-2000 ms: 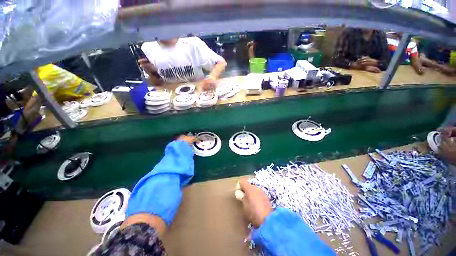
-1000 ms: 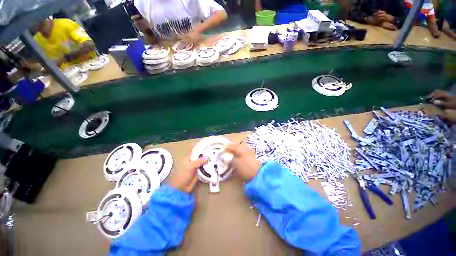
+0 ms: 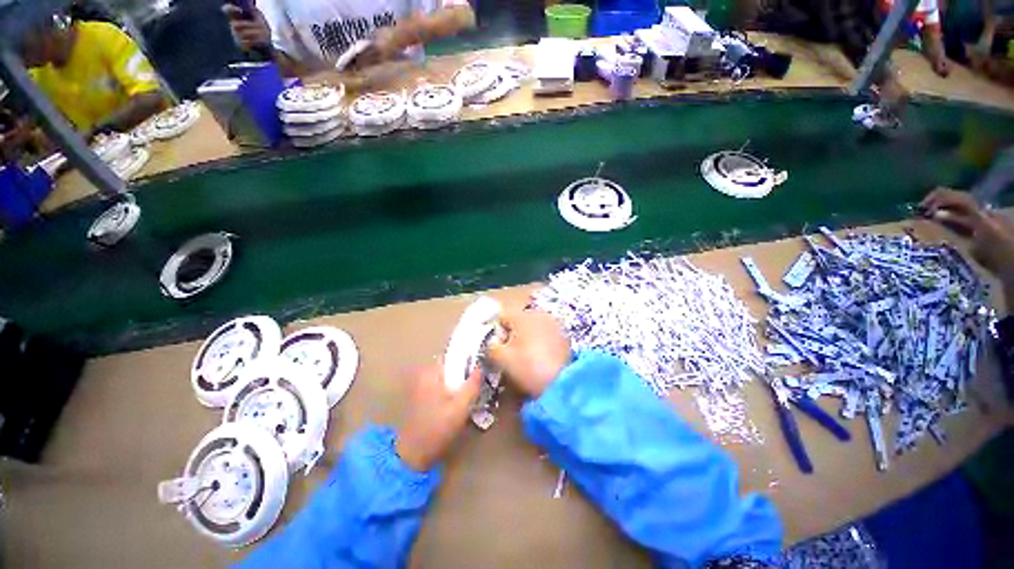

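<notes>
A round white housing [image 3: 471, 340] is held up between my two hands, tilted so its edge and pale outer side show; its dark slots are mostly hidden. My left hand [image 3: 436, 416] grips its lower left edge. My right hand [image 3: 532, 350] is at its right side, with the fingertips partly hidden against the housing. A small tab hangs at the bottom between the hands. A loose heap of thin white pieces [image 3: 650, 322] lies just right of my right hand. Several overlapping housings [image 3: 236, 485] lie at the near left, slots facing up.
A green conveyor belt [image 3: 411, 200] crosses behind, carrying spaced discs [image 3: 595, 206]. Blue-handled pliers [image 3: 792, 433] and a heap of blue-grey strips [image 3: 890, 333] lie at right. Another person's hand [image 3: 967, 217] is at the right edge. Stacked housings [image 3: 311, 113] stand on the far bench.
Both hands reached the housing from apart: my left hand was over the belt and drew back to the bench. The held housing has since turned from face up to edge-on.
</notes>
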